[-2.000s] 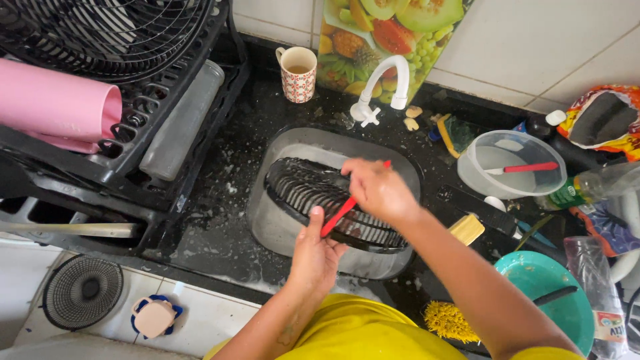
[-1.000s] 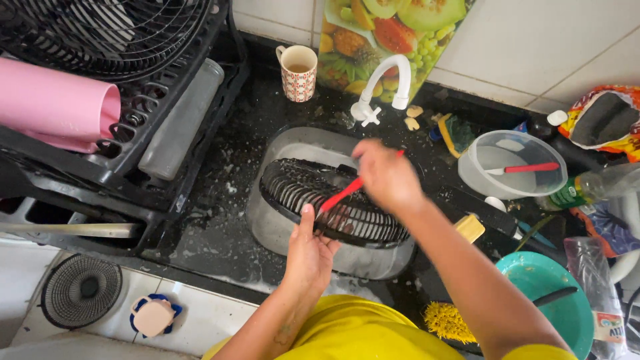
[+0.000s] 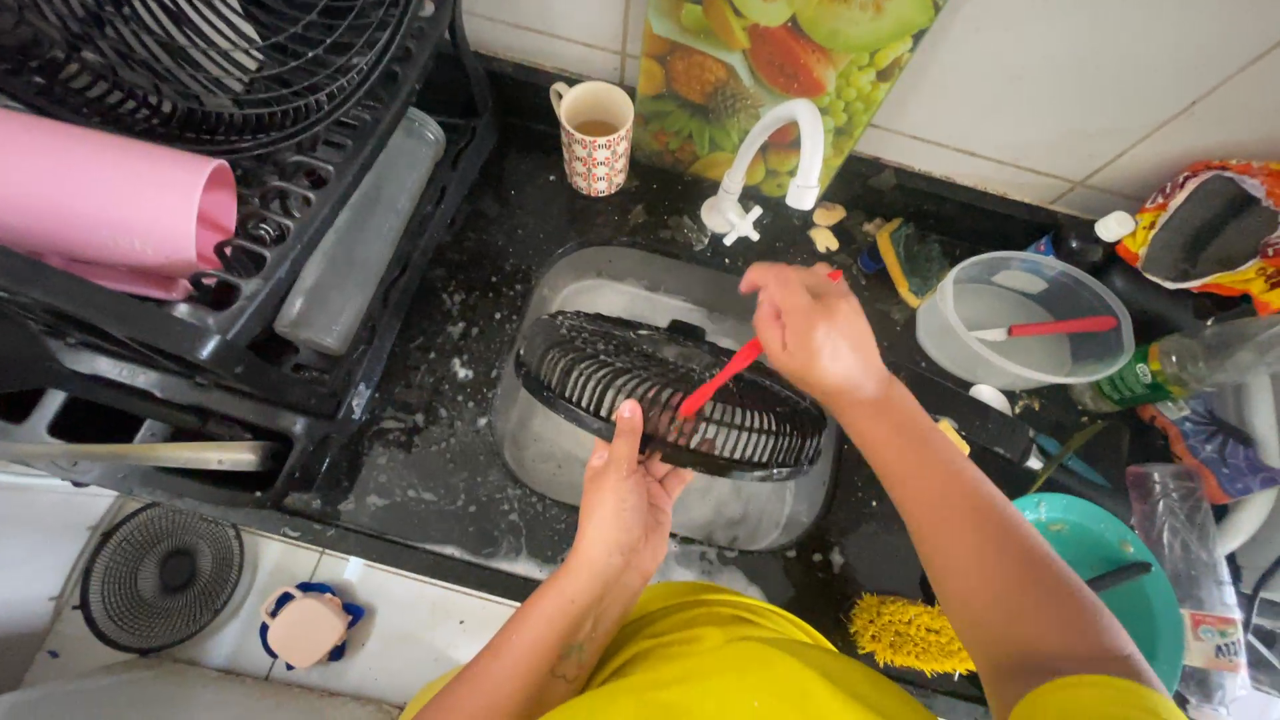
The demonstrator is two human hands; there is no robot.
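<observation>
A black fan grille [image 3: 590, 375] is held tilted over the sink basin [image 3: 570, 290], its ribbed side wall toward me. My left hand [image 3: 630, 500] grips the grille's near rim, thumb on top and fingers below. In my right hand [image 3: 815, 325] is a red-handled brush [image 3: 722, 377], its tip against the ribs near my left thumb; the bristles are hard to make out. Behind the basin stands a white faucet [image 3: 770, 150] with no water seen running from it.
Left, a black dish rack [image 3: 255, 275] holds a pink container [image 3: 110, 195] and another large grille [image 3: 200, 80]. A patterned mug [image 3: 597, 140] stands behind the basin. Right are a plastic tub [image 3: 1020, 360] with a red-handled utensil, a teal bowl [image 3: 1150, 600], a yellow scrubber [image 3: 905, 632] and bottles.
My right hand and the red brush have shifted along the grille's ribs. The grille has turned a little, its ribbed side now showing more. My left hand still holds its near rim.
</observation>
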